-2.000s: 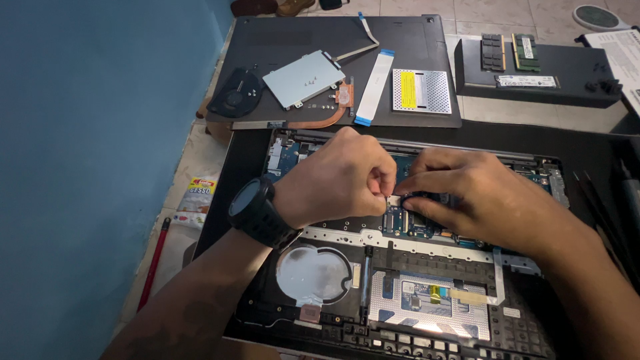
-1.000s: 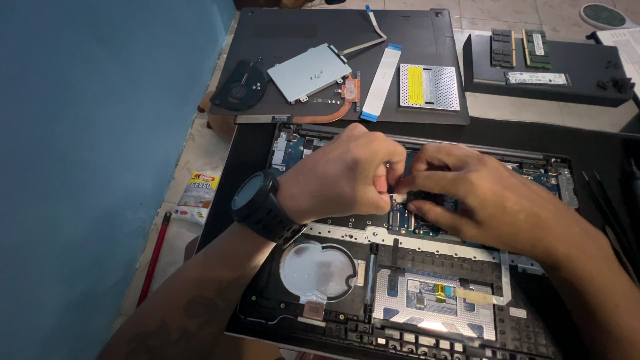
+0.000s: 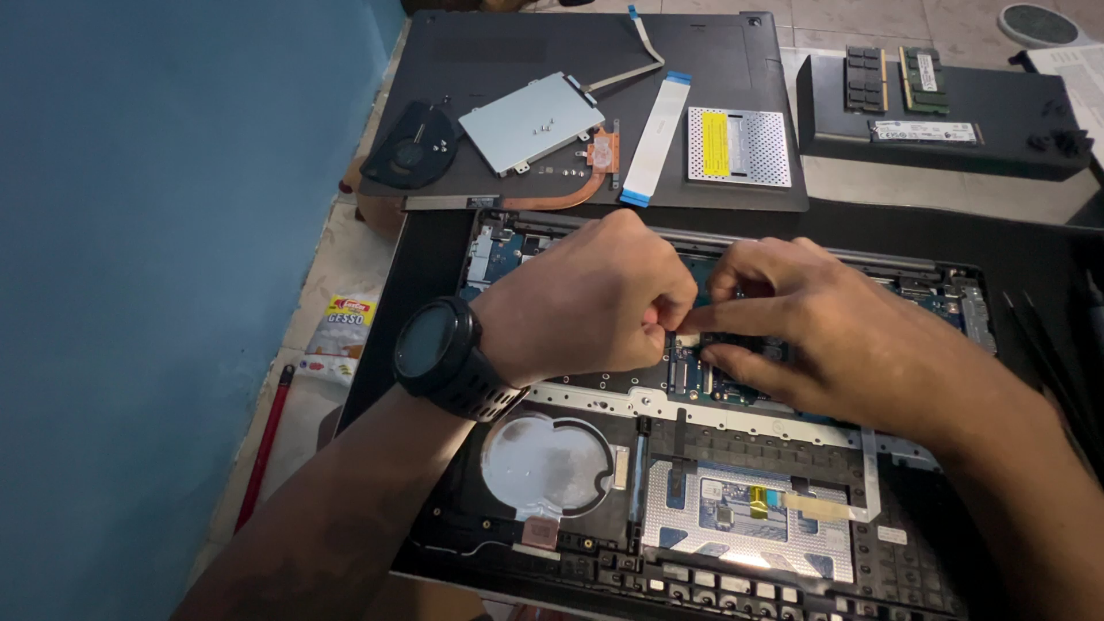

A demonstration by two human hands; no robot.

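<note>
An opened laptop chassis (image 3: 604, 398) lies with its inner parts exposed, the touchpad's metal back (image 3: 750, 526) at its lower right. My left hand (image 3: 604, 297), with a black watch on the wrist, is curled over the blue motherboard (image 3: 690, 384), thumb and forefinger pinched together; whether something small is between them is hidden. My right hand (image 3: 793, 323) comes in from the right, its forefinger touching or nearly touching the left fingertips. Its thumb is apart from the forefinger, by a small pale connector (image 3: 688, 340) on the board.
Behind lies the laptop's bottom cover (image 3: 552, 52), bearing a fan (image 3: 414, 147), copper heat pipe (image 3: 569, 198), drive caddy (image 3: 504, 121), ribbon cable (image 3: 657, 138) and perforated metal cover (image 3: 739, 147). A black box (image 3: 940, 95) holds memory modules (image 3: 865, 79) and an SSD (image 3: 925, 132). Tweezers (image 3: 1039, 345) lie right.
</note>
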